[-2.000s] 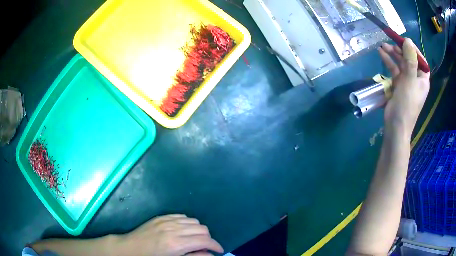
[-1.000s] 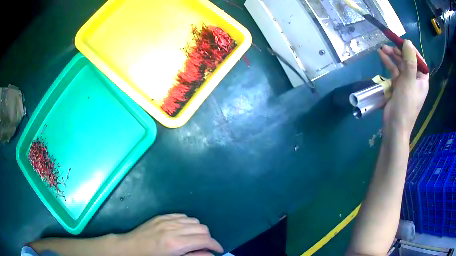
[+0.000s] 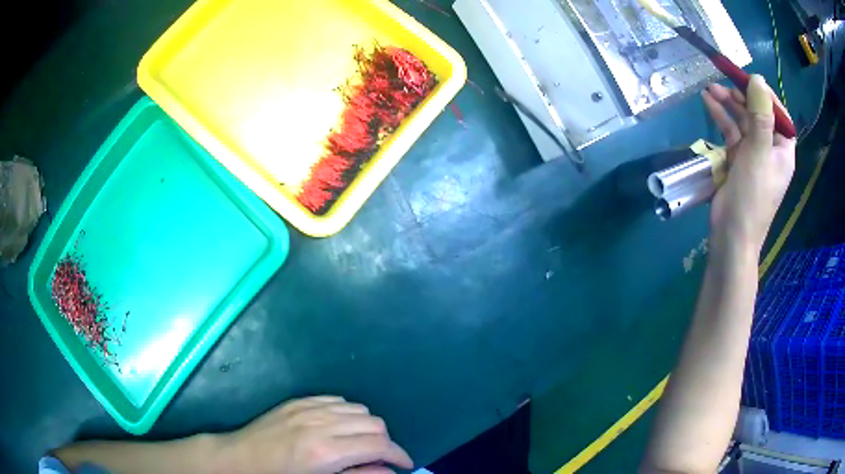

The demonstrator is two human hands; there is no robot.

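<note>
My right hand (image 3: 755, 162) holds red-handled long-nose pliers (image 3: 727, 69) at the upper right. The dark jaws point up and left over the silver top of a grey-white metal box (image 3: 556, 69). A pale piece (image 3: 656, 11) shows at the jaw tips; whether it is gripped or glare I cannot tell. My left hand (image 3: 324, 437) rests at the bottom edge, fingers together and curled; nothing shows in it. A yellow tray (image 3: 222, 153) has a dense pile of red and black wires (image 3: 371, 120) along its right side. A green tray (image 3: 199, 343) has a smaller wire pile (image 3: 83, 304) at its left end.
Two silver metal tubes (image 3: 684, 180) lie beside my right wrist, below the box. A thin dark cable (image 3: 542, 125) runs along the box's near side. Blue crates (image 3: 801, 343) stand at the lower right, beyond a yellow floor line (image 3: 616, 430). A brownish bundle (image 3: 18, 208) lies at the left edge.
The pliers' tips and the pale piece have shifted very slightly over the box. Both hands stay in nearly the same place.
</note>
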